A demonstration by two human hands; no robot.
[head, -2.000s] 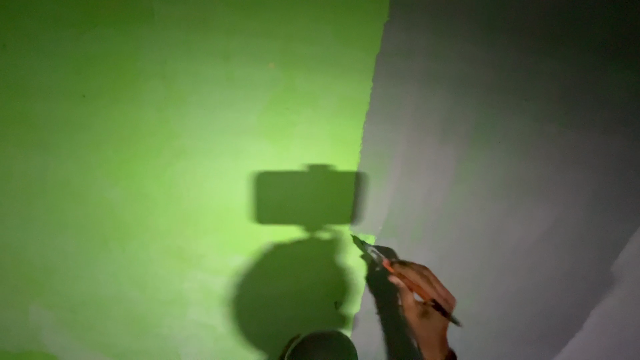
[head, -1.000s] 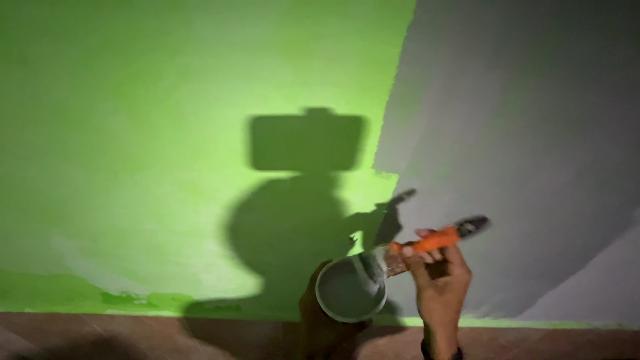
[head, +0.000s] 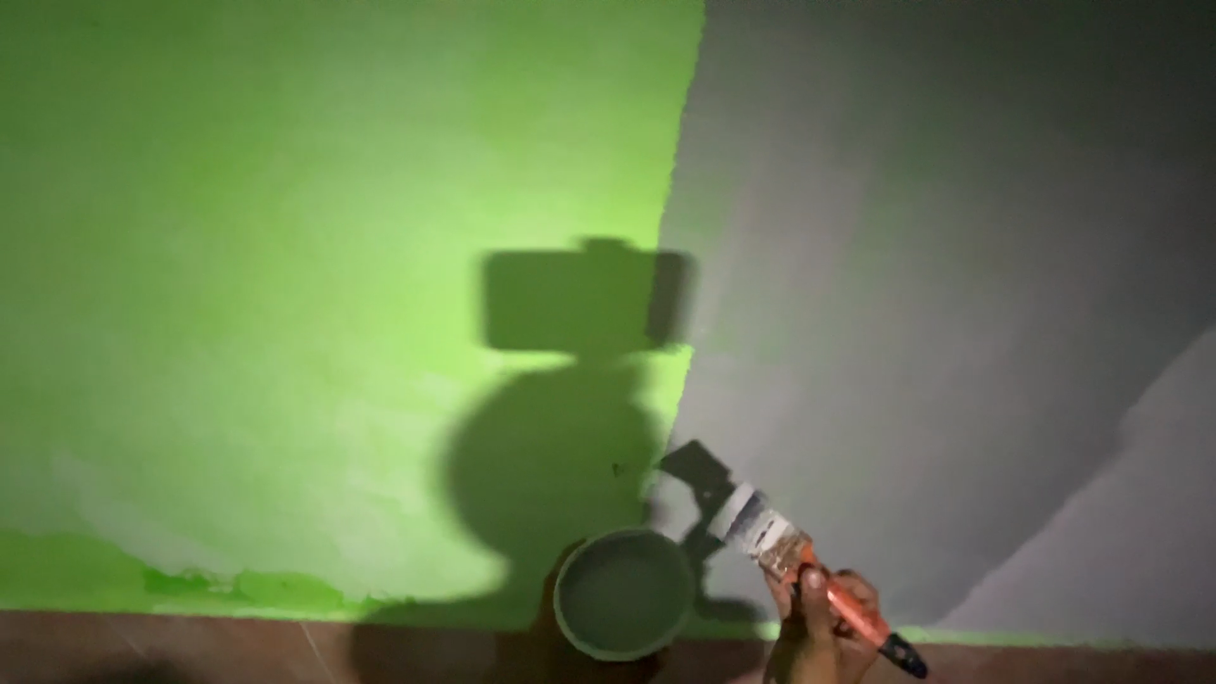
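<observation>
My right hand (head: 825, 617), low and right of centre, grips a flat paintbrush (head: 807, 565) by its orange handle with a black end. The paint-coated bristles point up and left toward the wall, above and right of a round tub (head: 624, 596) of grey paint. My left hand (head: 551, 584) holds that tub from its left side and is mostly hidden behind it in shadow. In front is a wall, bright green (head: 313, 237) on the left and grey (head: 883, 313) on the right, with a slightly ragged, stepped border between them.
A reddish tiled floor (head: 228, 651) runs along the wall's foot, where a thin green strip shows. Shadows of a head and a rectangular device fall on the wall. A paler grey area (head: 1121, 532) lies at the lower right.
The brush was at the colour border two seconds ago, then had its bristles at the tub's rim. Now it is raised beside the tub, bristles up. The tub and left hand were not in the earliest view.
</observation>
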